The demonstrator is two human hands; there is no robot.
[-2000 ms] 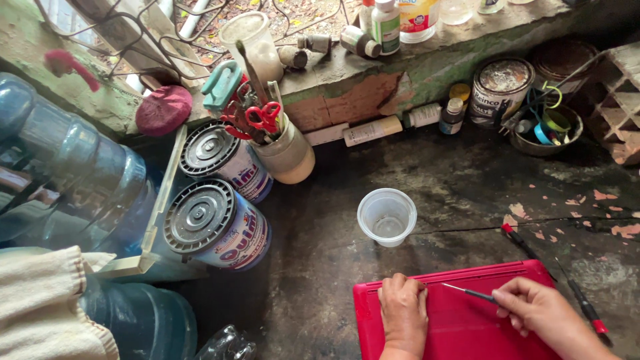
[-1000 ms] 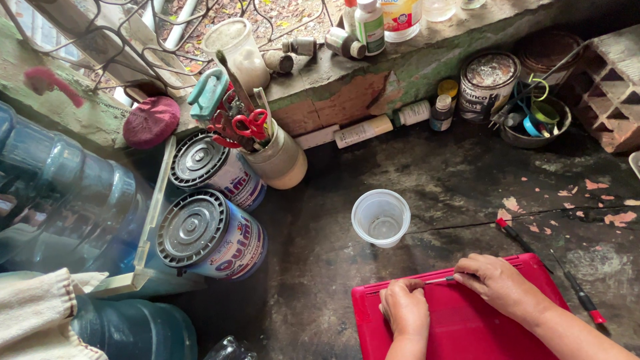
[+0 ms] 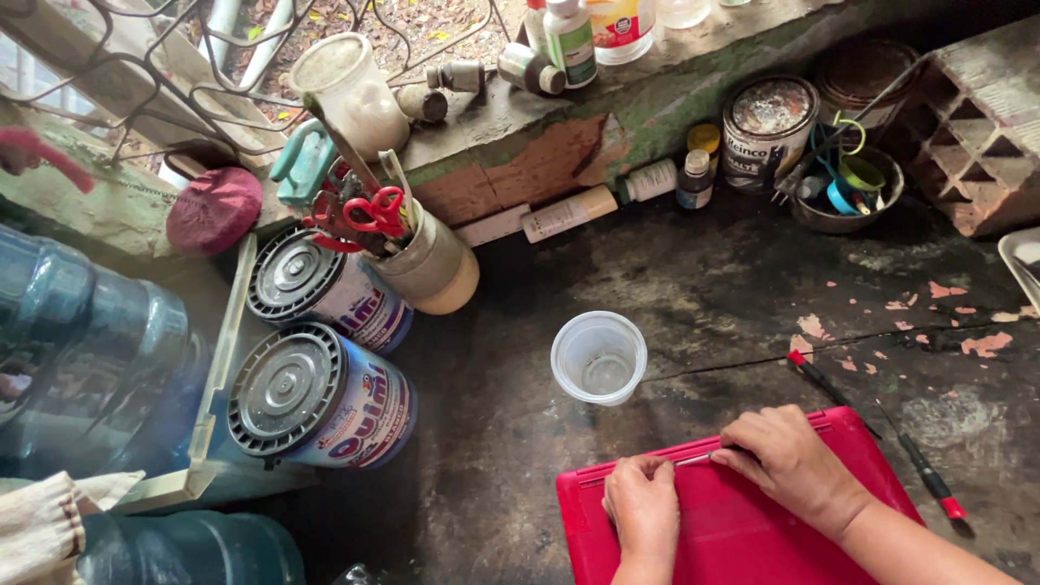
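A red laptop (image 3: 731,536), lying closed with its underside apparently up, is at the bottom right. My right hand (image 3: 784,463) grips a small screwdriver (image 3: 693,460) whose metal shaft points left. The tip of that shaft meets the fingertips of my left hand (image 3: 643,504), which rests on the laptop near its back edge; whether anything tiny is between those fingers cannot be seen. A translucent plastic cup (image 3: 599,357) stands just behind the laptop. Two more black-and-red screwdrivers lie on the table, one behind the laptop (image 3: 821,380) and one to its right (image 3: 926,467).
Two lidded paint buckets (image 3: 288,390) and a tool-filled container (image 3: 435,268) with red scissors (image 3: 378,213) stand left of the cup. Large blue water bottles (image 3: 89,325) are farther left. Along the wall are small bottles (image 3: 695,180), a paint can (image 3: 768,138), a bowl (image 3: 849,195) and a hollow brick (image 3: 975,146).
My right hand has moved left over the laptop since the earliest frame, and the screwdriver's shaft now reaches my left fingertips. My left hand has shifted slightly.
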